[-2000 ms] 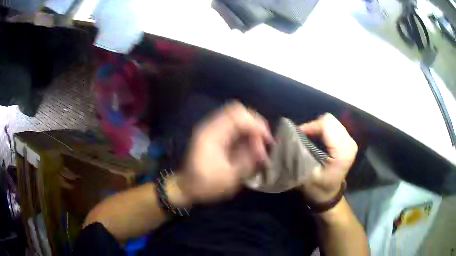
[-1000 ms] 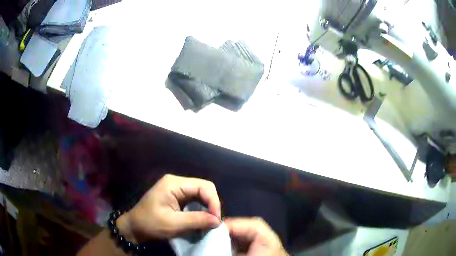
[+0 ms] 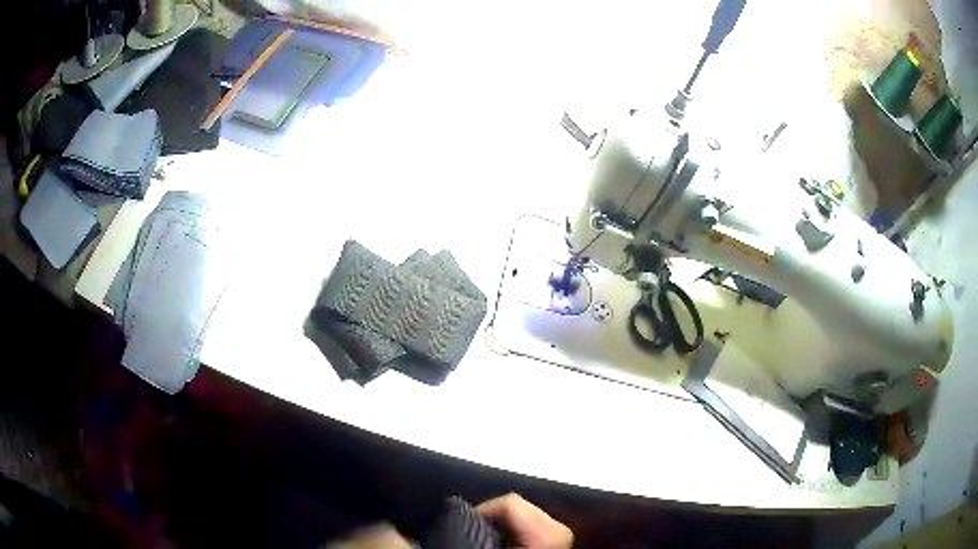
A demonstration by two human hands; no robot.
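My right hand [image 3: 531, 522] is cut off by the bottom edge; its fingers hold a dark grey ribbed fabric piece [image 3: 468, 528]. My left hand [image 3: 372, 537] is blurred and mostly below the edge, just left of the piece; whether it grips the cloth cannot be told. A loose pile of dark grey patterned pieces [image 3: 402, 306] lies on the white table, left of the sewing machine. Pale grey-blue pieces [image 3: 172, 295] lie overlapping at the table's left edge.
The white sewing machine [image 3: 740, 231] stands at the right. Black-handled scissors [image 3: 665, 320] and an angled metal bar [image 3: 740, 429] lie by its base. More folded pieces [image 3: 107, 156] and a blue folder [image 3: 322, 70] lie back left. Green thread cones [image 3: 895, 84] stand back right.
The view has lifted, showing more of the machine and table back. The hands have dropped to the bottom edge. The held piece showed pale blue-grey before and now shows dark ribbed cloth.
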